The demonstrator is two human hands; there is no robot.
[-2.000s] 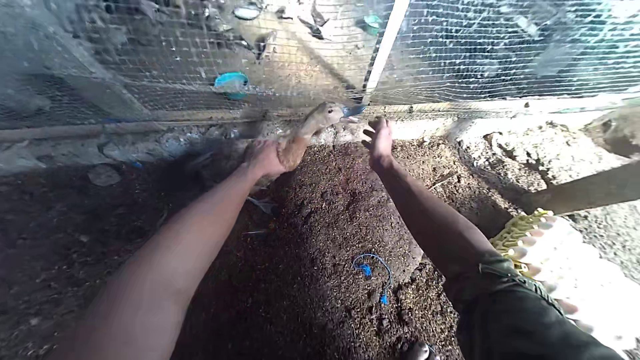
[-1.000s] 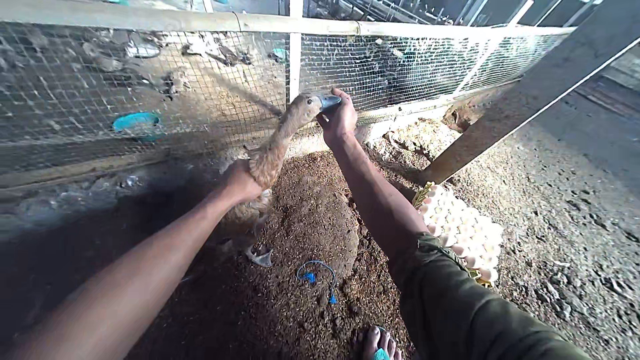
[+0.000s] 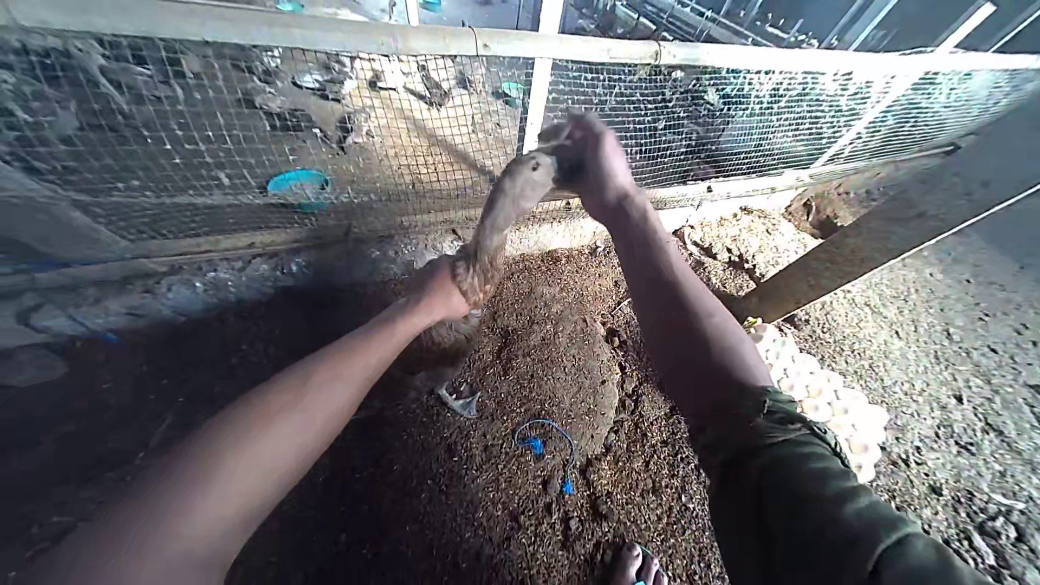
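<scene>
A brown duck [image 3: 505, 195] is held upright by its neck, its head turned right. My left hand [image 3: 445, 291] is closed around the base of the neck, at the front of the body. At the duck's bill is my right hand [image 3: 597, 162], blurred, with its fingers around the bill; the fingertips are partly hidden. One webbed foot [image 3: 461, 401] shows below on the husk-covered ground. Much of the duck's body lies in dark shadow behind my left forearm.
A wire mesh fence [image 3: 439, 122] with pale rails runs across the back, with ducks and a teal basin [image 3: 299, 188] behind it. A slanting post [image 3: 861, 260] stands at right beside a tray of eggs [image 3: 821, 398]. A blue cord [image 3: 561, 435] lies on the ground near my foot [image 3: 638, 565].
The duck's neck and head have been raised to a more upright position. My right hand, short of the bill two seconds ago, has come to it. The view has tilted up and right.
</scene>
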